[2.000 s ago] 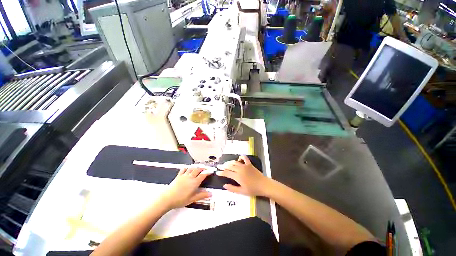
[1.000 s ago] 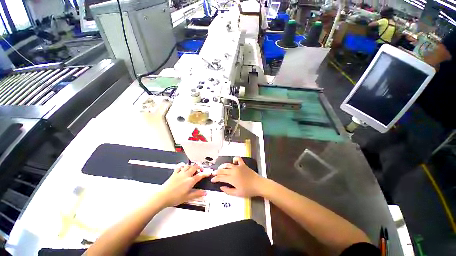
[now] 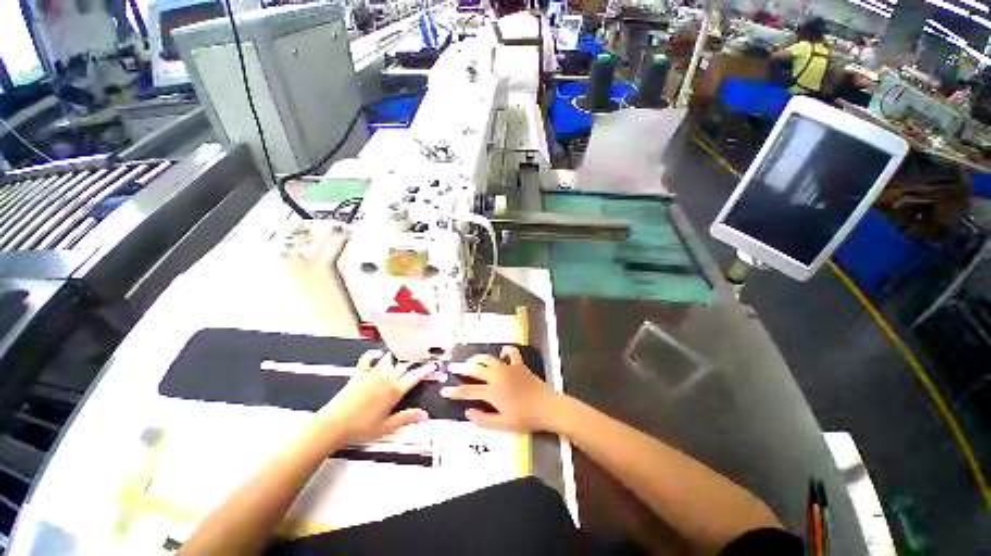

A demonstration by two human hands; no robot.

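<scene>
A long black fabric panel (image 3: 234,367) with rounded ends lies flat across the white sheet (image 3: 359,510). A narrow white-looking slot shows along its left half. The white sewing machine head (image 3: 402,285) with a red logo stands over the panel; its needle area is small and partly hidden by my fingers. My left hand (image 3: 375,400) lies on the panel left of the needle area, fingertips close to it. My right hand (image 3: 502,389) lies on the panel just right of it, fingers spread and pressing down. A larger black piece (image 3: 456,527) lies nearest me.
A white-framed screen (image 3: 810,187) stands at the right. A clear plate (image 3: 668,356) and pens (image 3: 816,519) lie on the grey table (image 3: 652,424). Behind the head are a green bed (image 3: 630,244) and thread cones (image 3: 601,83). A roller conveyor (image 3: 76,201) is at the left. A person (image 3: 807,63) is far back.
The camera view has shifted, moving the scene left in the picture. Both hands stay on the panel by the needle area. The dark-clothed person seen near the screen earlier is out of view.
</scene>
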